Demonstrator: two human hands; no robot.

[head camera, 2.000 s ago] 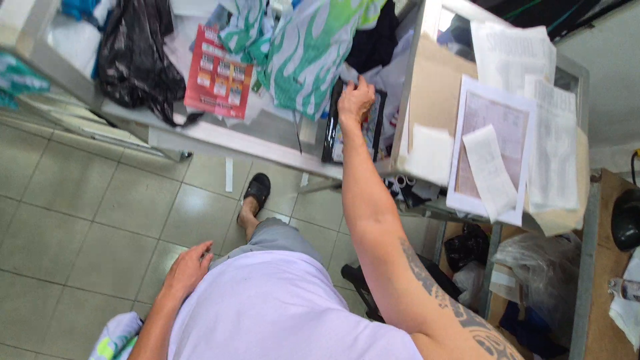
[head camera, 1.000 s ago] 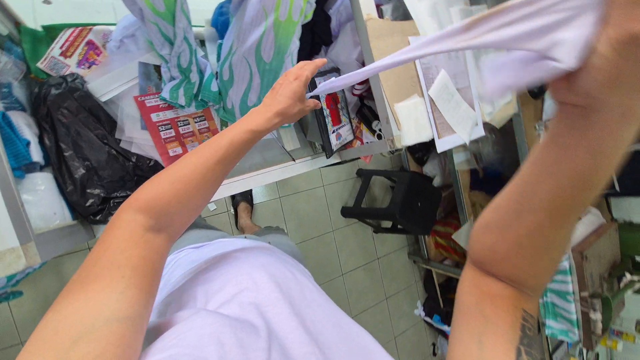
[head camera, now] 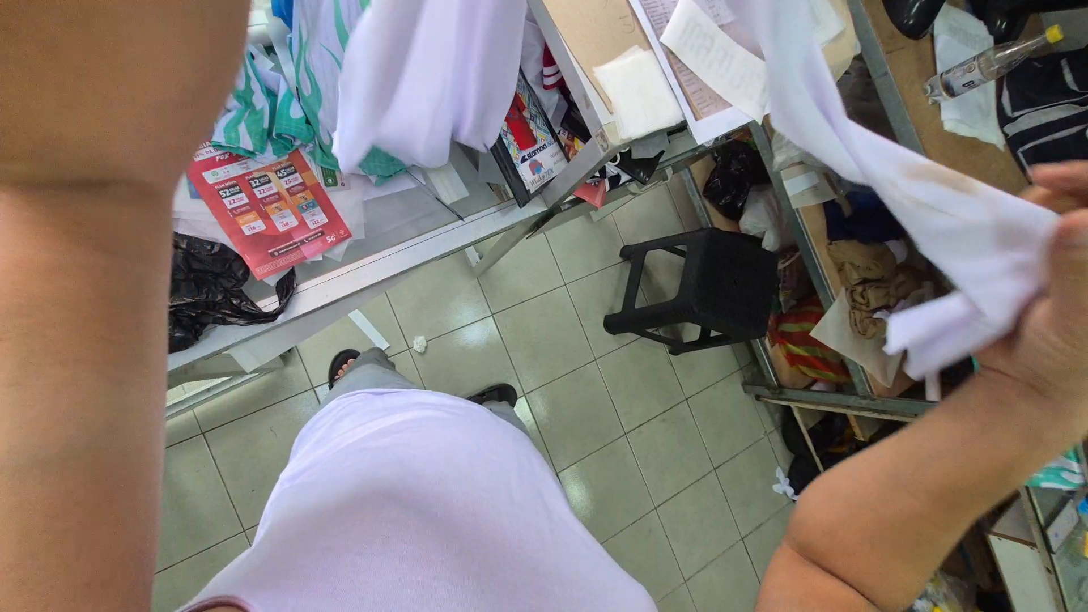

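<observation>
A white cloth [head camera: 901,178] hangs in the air across the top and right of the view. My right hand [head camera: 1050,314], cut by the right edge, has its fingers closed on one end of it. My left forearm rises along the left edge and its hand lies beyond the top of the view, so what it holds is hidden. Another stretch of white cloth [head camera: 433,76] hangs over the desk, in front of green-and-white flame-patterned fabric [head camera: 314,93]. Below that fabric lie a red printed leaflet [head camera: 268,212] and a black plastic bag [head camera: 212,289].
The metal-edged desk [head camera: 340,297] has an open drawer part holding a dark-framed printed item [head camera: 531,140]. Papers [head camera: 637,89] lie at its right. A black plastic stool [head camera: 714,289] stands on the tiles. Shelves [head camera: 884,404] with cloths and a plastic bottle [head camera: 990,64] are at the right.
My left hand, earlier at the drawer part with the cloth's end, has gone up out of view. My right hand still grips the cloth. The white cloth now hangs over the desk.
</observation>
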